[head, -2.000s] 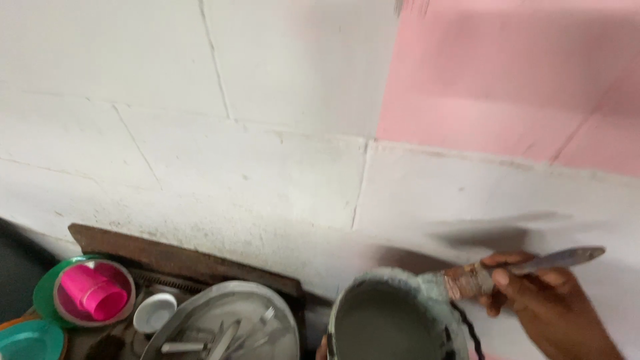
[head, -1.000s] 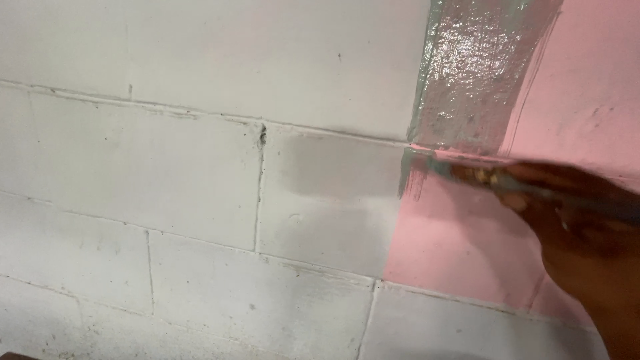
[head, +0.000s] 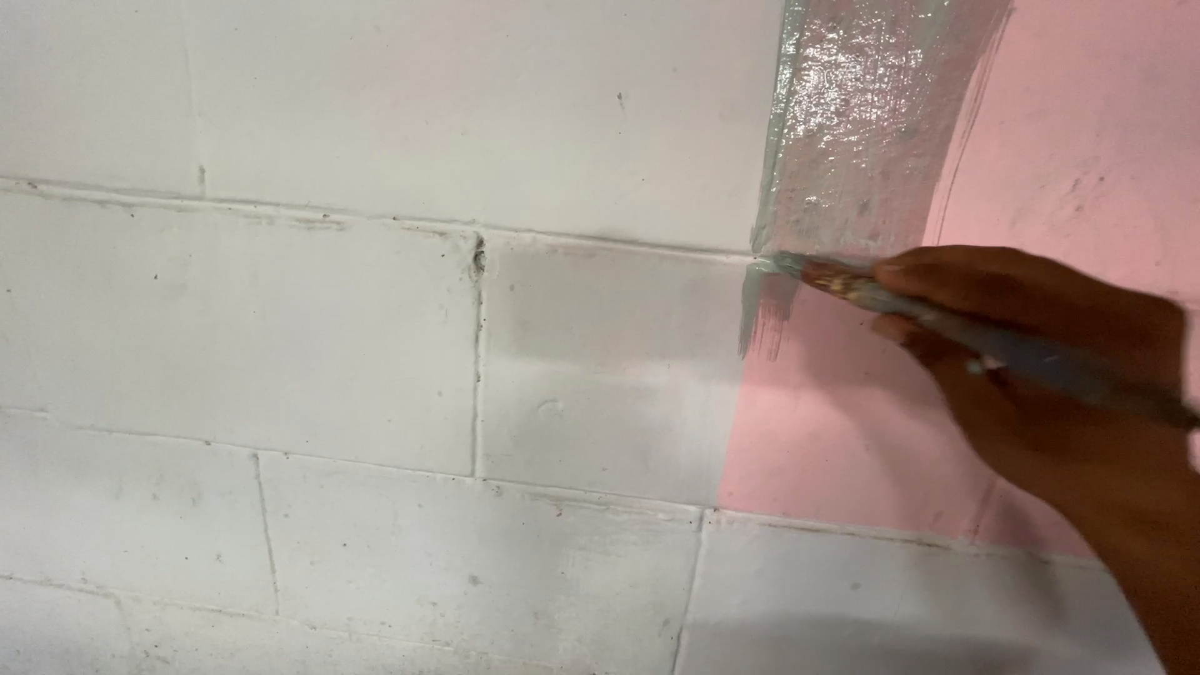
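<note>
My right hand [head: 1022, 356] grips a paintbrush [head: 947, 323] by its ferrule and handle, at the right of the head view. The bristle tip touches the wall where the white and pink areas meet, at a joint between blocks. Above it runs a wide band of wet, shiny grey-green paint [head: 858, 122] over the pink paint [head: 844, 412]. A short streak of the same grey-green reaches just below the joint, along the pink edge. My left hand is out of view.
A painted block wall [head: 356, 337] fills the view, mostly white, with pink at the right. Thin joints run between the blocks, and one has a small dark chip [head: 479, 253]. Soft shadows fall on the wall.
Two seconds ago the brush was at the rim of a paint container, with dishes in view. The view has since moved up the wall, and the brush now touches it.
</note>
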